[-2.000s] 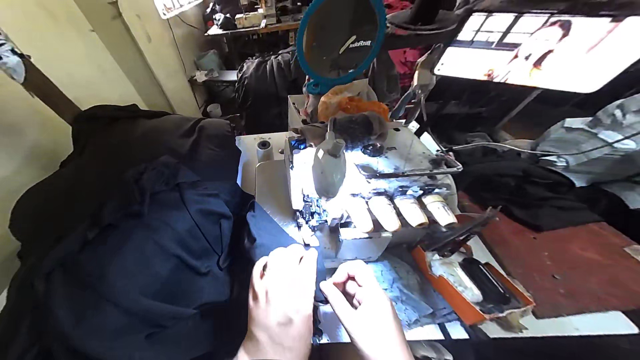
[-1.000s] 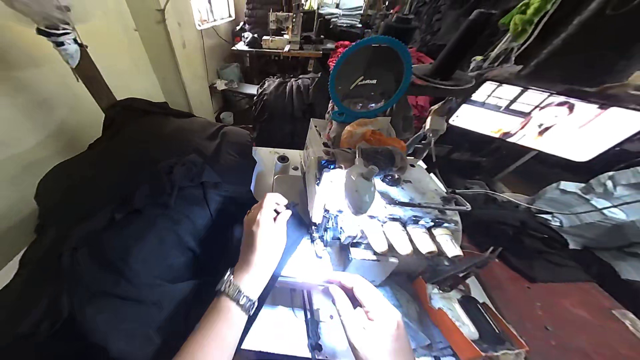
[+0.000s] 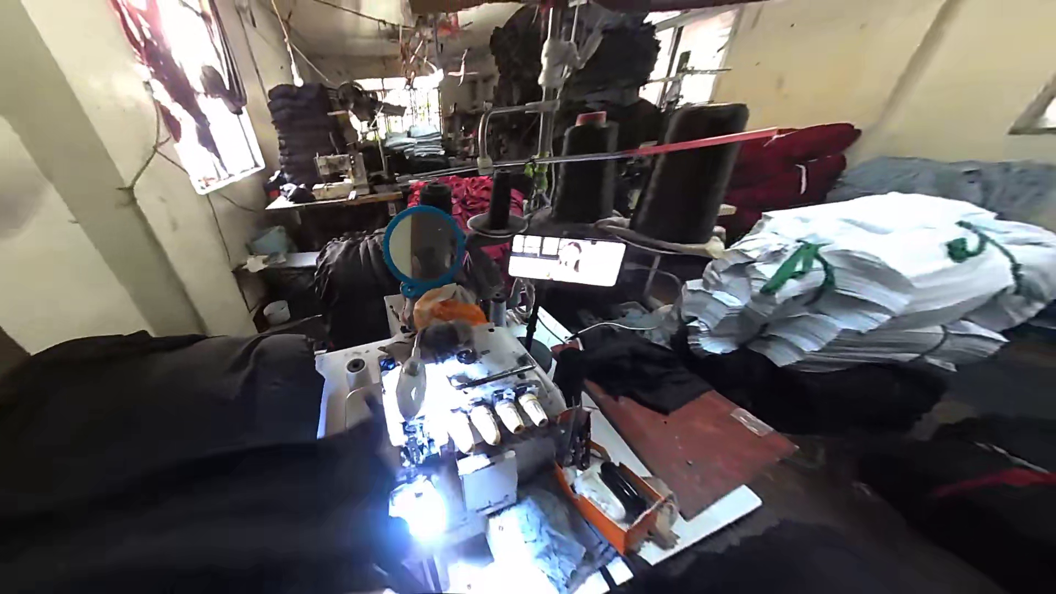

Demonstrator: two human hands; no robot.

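Note:
Neither of my hands shows in the head view now. An overlock sewing machine (image 3: 487, 404) stands in the middle, its lamp glaring over the needle area and the plate. A large heap of black fabric (image 3: 190, 462) fills the left side and reaches up to the machine. Light blue fabric (image 3: 536, 540) lies just in front of the machine. To its right, an orange box (image 3: 615, 528) holds a black object and a white one. A round mirror with a blue rim (image 3: 424, 247) and a lit phone (image 3: 567, 260) stand behind the machine.
Large black thread cones (image 3: 693, 173) stand behind the phone. Stacked white fabric bundles (image 3: 874, 280) with green ties lie to the right. A reddish-brown board (image 3: 693, 441) rests beside the orange box. Another sewing machine (image 3: 338, 177) is on a table at the back left.
Both hands, seen at the machine one second ago, have gone out of view. The view has swung up and to the right, bringing in the thread cones and white bundles.

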